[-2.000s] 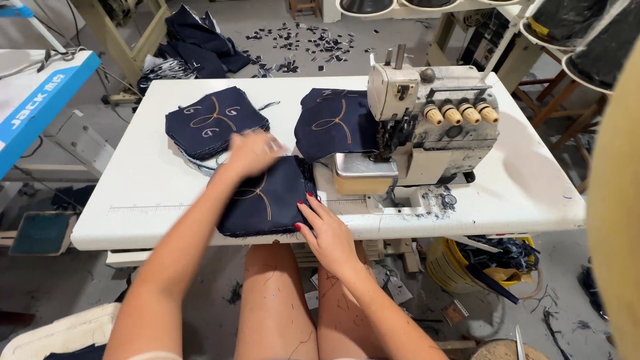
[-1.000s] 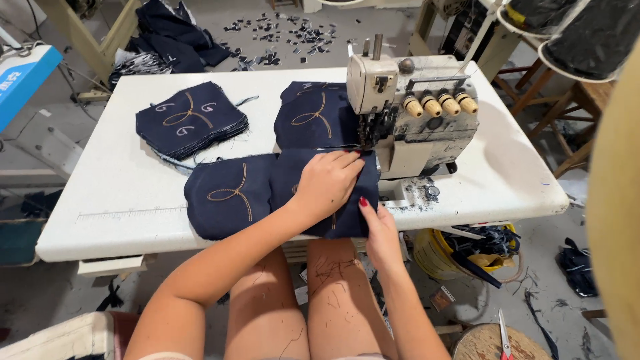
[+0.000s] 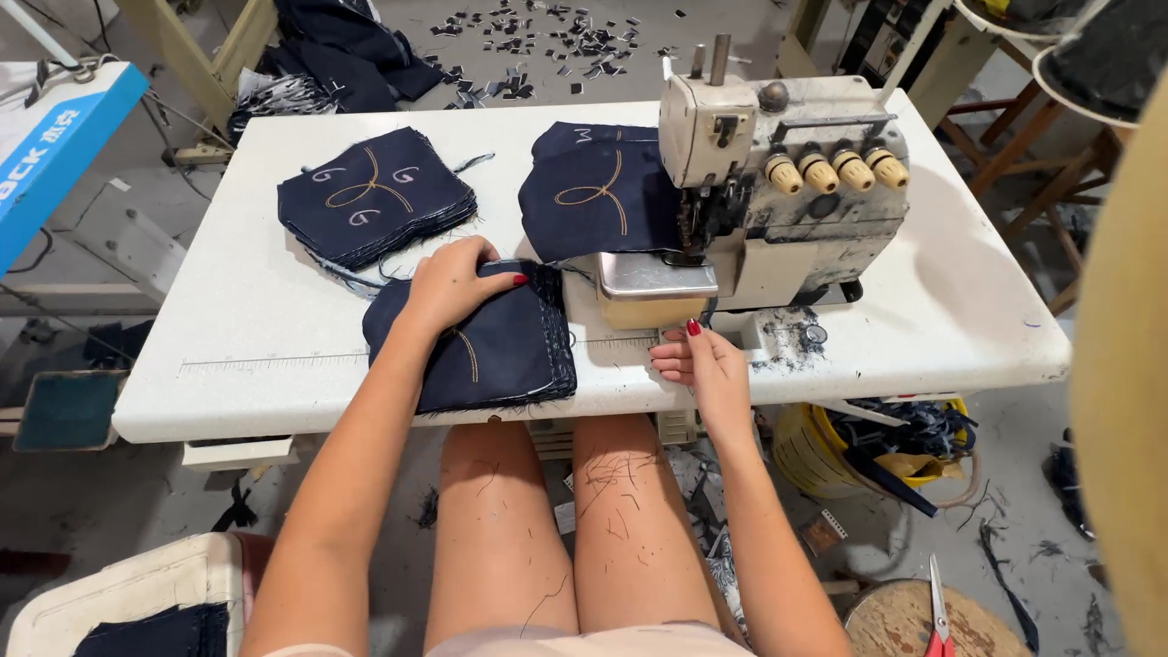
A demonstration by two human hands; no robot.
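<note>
An overlock sewing machine (image 3: 794, 182) stands on the right of the white table. A dark denim pocket piece (image 3: 593, 192) with tan curved stitching lies flat with its right edge under the machine's presser area. My left hand (image 3: 461, 283) rests on a stack of dark denim pieces (image 3: 511, 356) at the table's front edge, thumb across its top; whether it grips a piece cannot be told. Behind it to the left is another stack of denim pieces (image 3: 365, 192) with chalk letters. My right hand (image 3: 703, 360) hovers before the machine's metal plate (image 3: 657, 276), thumb and fingers apart, holding nothing visible.
The white table's front edge (image 3: 274, 424) runs above my legs. A yellow bucket of fabric scraps (image 3: 812, 452) stands below at the right, near red-handled scissors (image 3: 938, 602) on a round stool (image 3: 894, 620). A white container with dark fabric (image 3: 119, 584) is at lower left.
The piece my hands held before the machine a second ago is no longer there. My left hand has moved left onto the front stack. My right hand is now apart from the fabric.
</note>
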